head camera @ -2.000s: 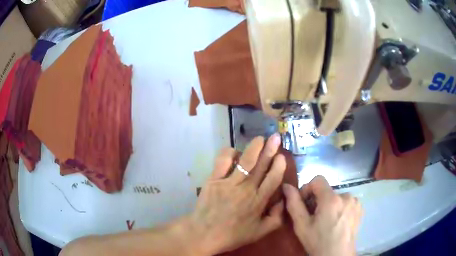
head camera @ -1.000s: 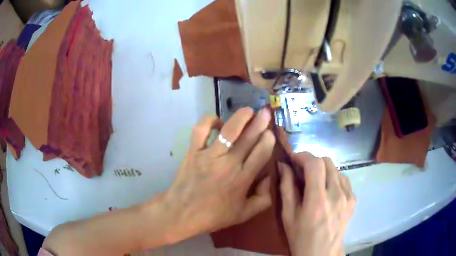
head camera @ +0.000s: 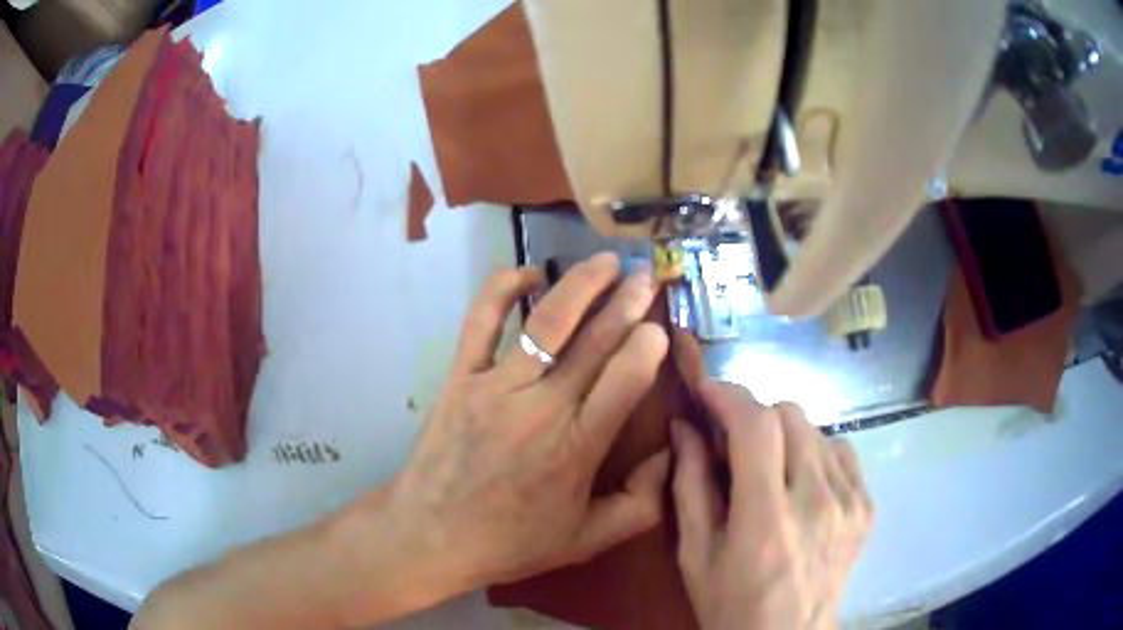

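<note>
A rust-brown cut piece (head camera: 603, 588) lies in front of the needle area, partly under both hands. My left hand (head camera: 530, 431) is bare, wears a ring, and presses flat on the piece, fingertips close to the presser foot (head camera: 676, 265) and the yellow part beside it. My right hand (head camera: 770, 505) pinches the folded edge (head camera: 687, 369) between thumb and fingers, just in front of the foot. The needle itself is too small to make out. The cream machine head (head camera: 751, 111) stands over the metal needle plate (head camera: 788, 357).
A thick bundle (head camera: 185, 259) stands on the white table at left, a second bundle (head camera: 19, 209) beyond it. A brown panel (head camera: 493, 117) and small scrap (head camera: 419, 202) lie left of the head. A phone (head camera: 1004, 265) rests on a brown piece at right, near a ribbed knob (head camera: 858, 310).
The view has shifted, so the bundles and machine head sit farther left in the picture. Both hands stay on the cut piece. My right hand has come closer to the foot along the folded edge.
</note>
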